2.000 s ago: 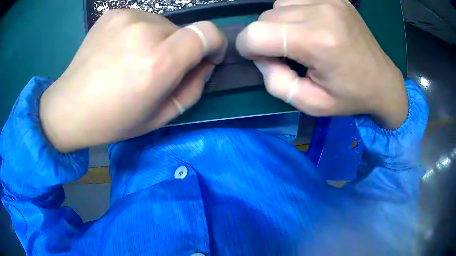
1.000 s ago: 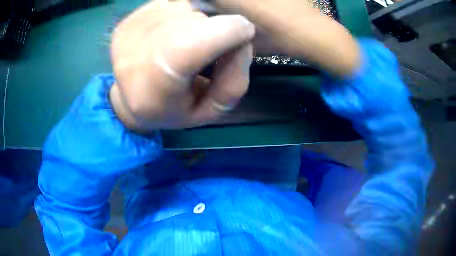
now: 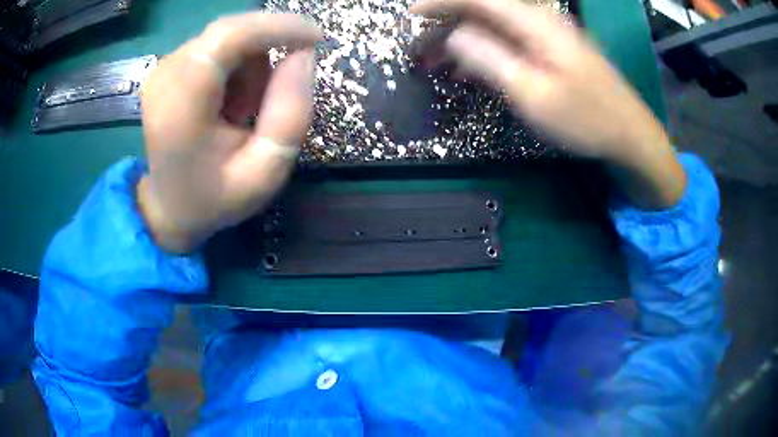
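Observation:
A black plastic plate [image 3: 384,220] lies flat on the green mat in front of me, with a lengthwise step, small middle holes and ringed corner holes. Beyond it is the parts tray [image 3: 401,170], filled with glittering small metal fasteners [image 3: 354,85] around a dark bare patch. My left hand [image 3: 230,128] is above the tray's left edge, thumb and index finger apart, with nothing visible between them. My right hand [image 3: 546,81] is over the tray's right part, blurred; its fingertips are over the fasteners and whether they hold one cannot be told.
Another black plate [image 3: 89,92] lies on the mat at the left. More dark plates [image 3: 77,19] are at the upper left corner. The green table's front edge [image 3: 409,312] runs before my blue smock. Grey equipment stands at the upper right.
The view has shifted so the whole plate and more of the tray show. Both hands have left the plate. My left hand has opened, and my right hand is over the tray.

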